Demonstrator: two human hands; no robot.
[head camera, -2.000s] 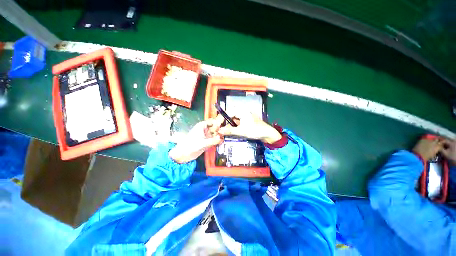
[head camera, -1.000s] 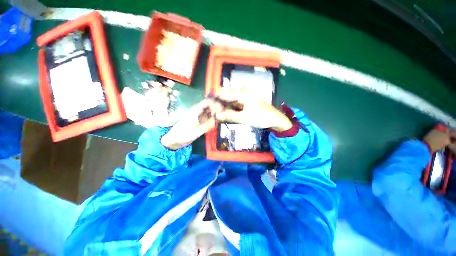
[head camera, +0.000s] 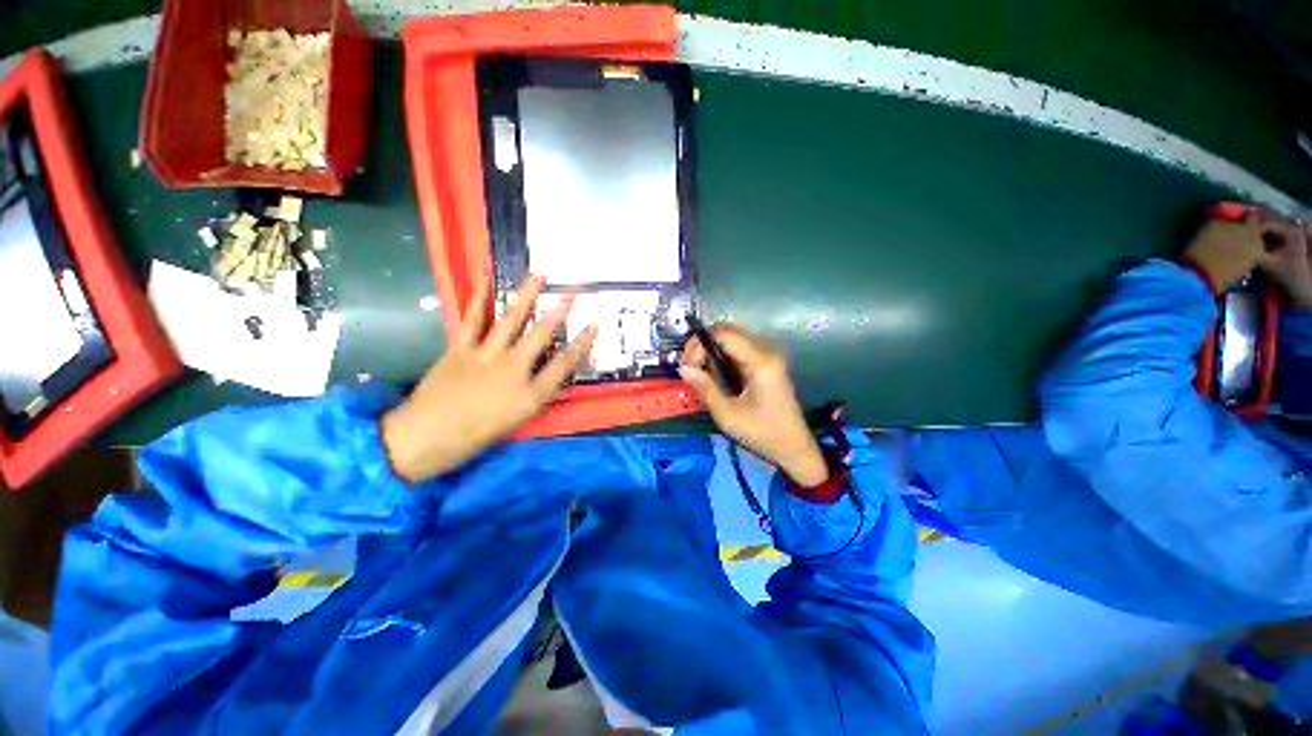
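Note:
An open tablet unit with a large silver-grey plate lies in a red-orange fixture in front of me. Its circuit board is at the end nearest me. My left hand rests with spread fingers over the board's left part and the fixture's lower edge, holding nothing visible. My right hand grips dark tweezers at the board's right end. The tips point at the tablet's lower right corner. Whether they hold a small part cannot be told.
A red bin of cream pads stands at upper left. Loose small pieces and a white sheet lie below it. Another tablet in a fixture is at the left edge. Another worker's blue sleeve and hands are at right.
The view has shifted, so the tablet appears larger. My hands, earlier together over the tablet, are now apart: left spread on the board's left, right with the tweezers at its right corner.

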